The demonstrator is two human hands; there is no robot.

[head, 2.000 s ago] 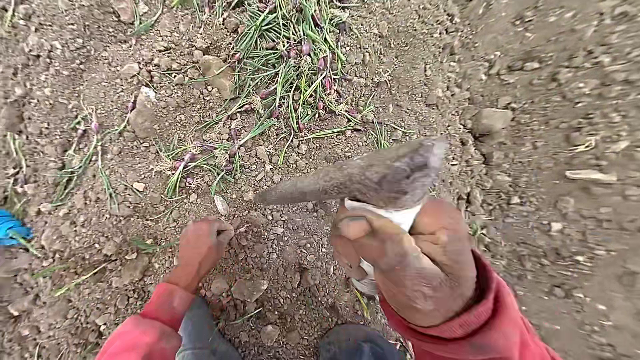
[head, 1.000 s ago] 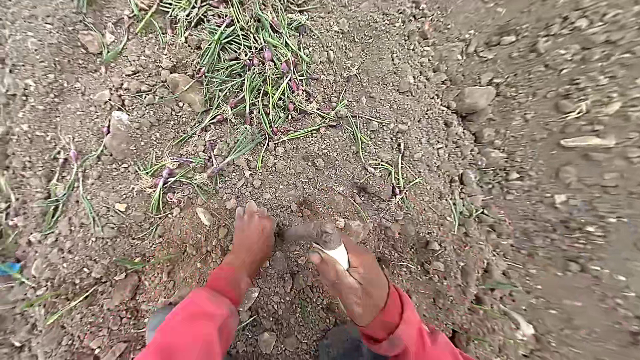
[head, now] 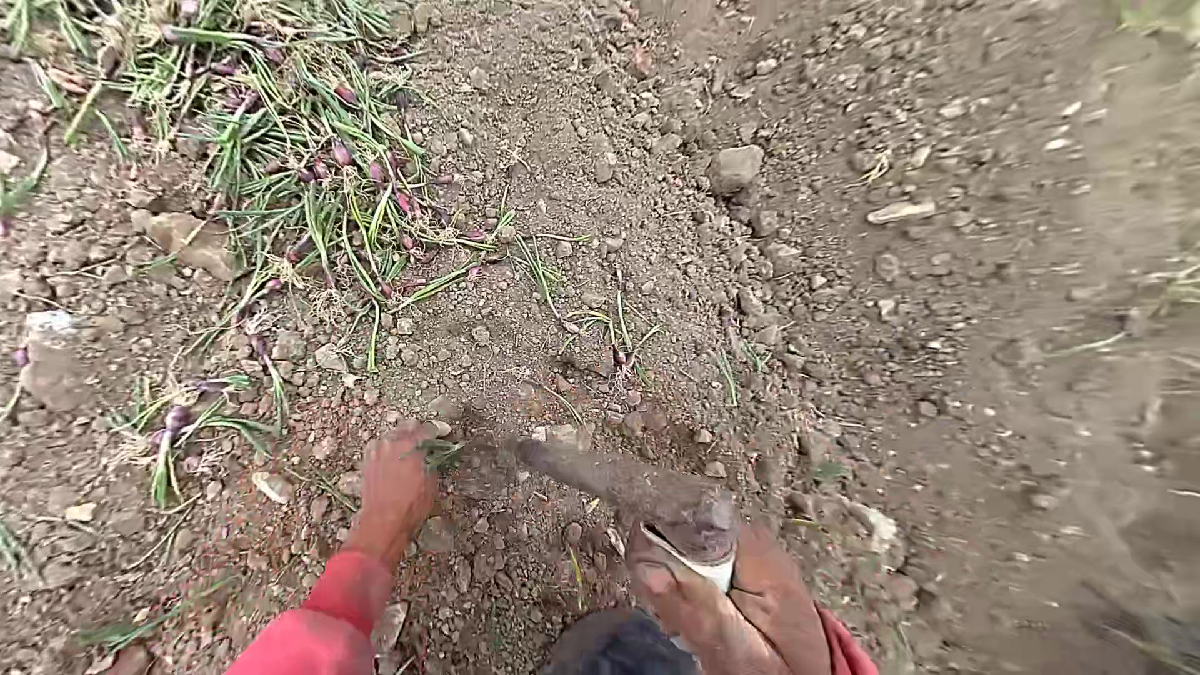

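My right hand (head: 722,600), at the lower middle, grips the white-wrapped handle of a dirt-covered digging tool (head: 647,483); its tapered end points left over the soil. Just left of that tip, my left hand (head: 398,483) is low at the ground beside a small green sprig (head: 439,452); whether the fingers hold it is not clear. A heap of uprooted red onions (head: 347,178) with green leaves lies at the upper left. One small onion plant (head: 621,354) lies beyond the tool, and another bulb (head: 176,420) lies left of my left hand.
Stony brown soil surrounds the hands. A grey stone (head: 736,169) sits at the upper middle right, a flat brown rock (head: 192,242) beside the heap, and a pale-topped rock (head: 54,361) at the left edge. A pale dry fragment (head: 900,212) lies on the right.
The digging tool was raised in my right hand two seconds ago, then came down near my left hand; now its tip lies slightly farther from that hand. The view has shifted to the right.
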